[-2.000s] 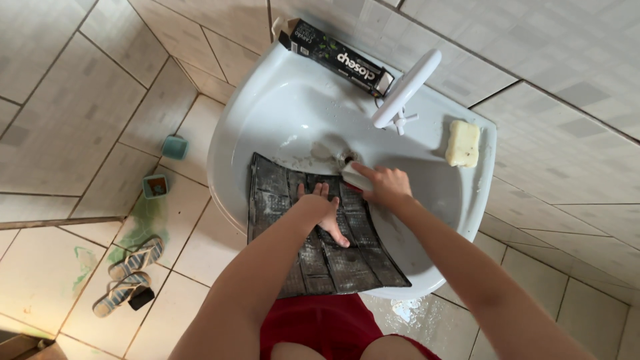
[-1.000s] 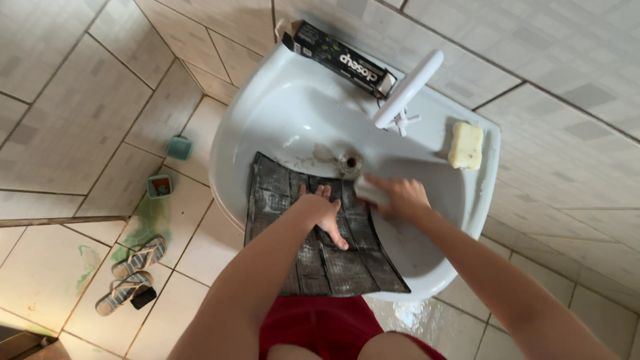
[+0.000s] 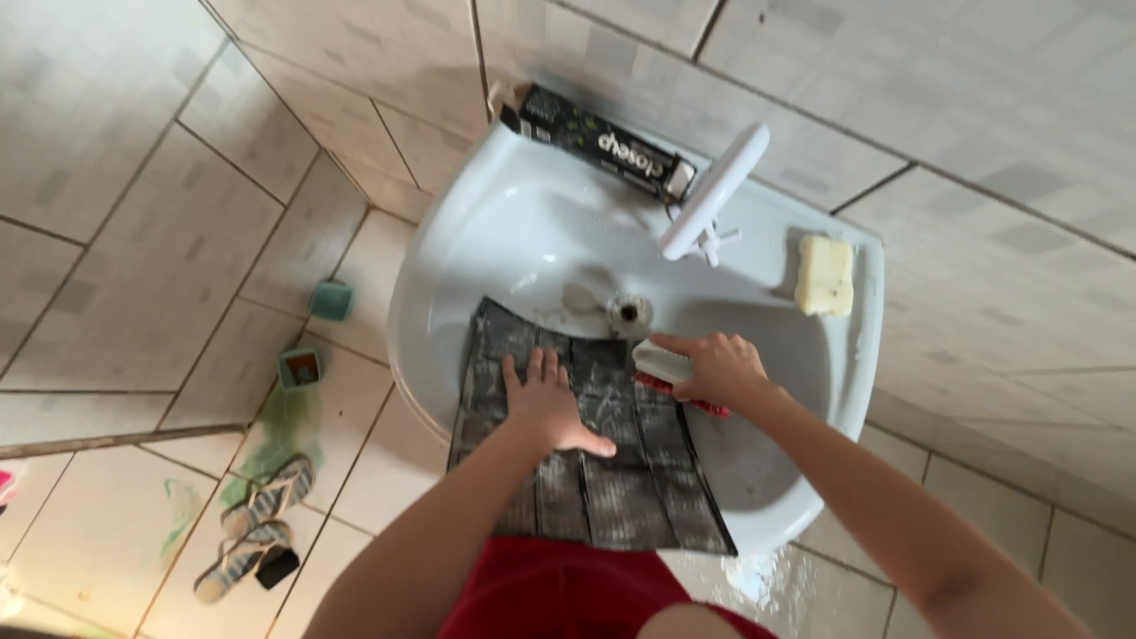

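Observation:
A dark grey, grid-patterned flexible mat (image 3: 612, 497) with whitish suds lies over the front edge of a white washbasin (image 3: 417, 355). Flat on its upper left part rests my left hand (image 3: 548, 404), fingers spread. My right hand (image 3: 723, 373) grips a scrubbing brush (image 3: 661, 362) with a pale body and red bristles, at the mat's upper right edge. Just above the mat is the basin's drain (image 3: 629, 312). Whether the bristles touch the mat is hard to tell.
A white plastic faucet (image 3: 717, 191), a black Closeup toothpaste box (image 3: 603, 142) and a cream bar of soap (image 3: 825, 275) are on the basin's back ledge. Sandals (image 3: 266, 497) and two small teal containers (image 3: 331, 301) (image 3: 300, 368) are on the tiled floor at left.
My right hand has moved with the brush from beside the drain to the mat's right edge, and the red bristles now show. My left hand stays on the mat.

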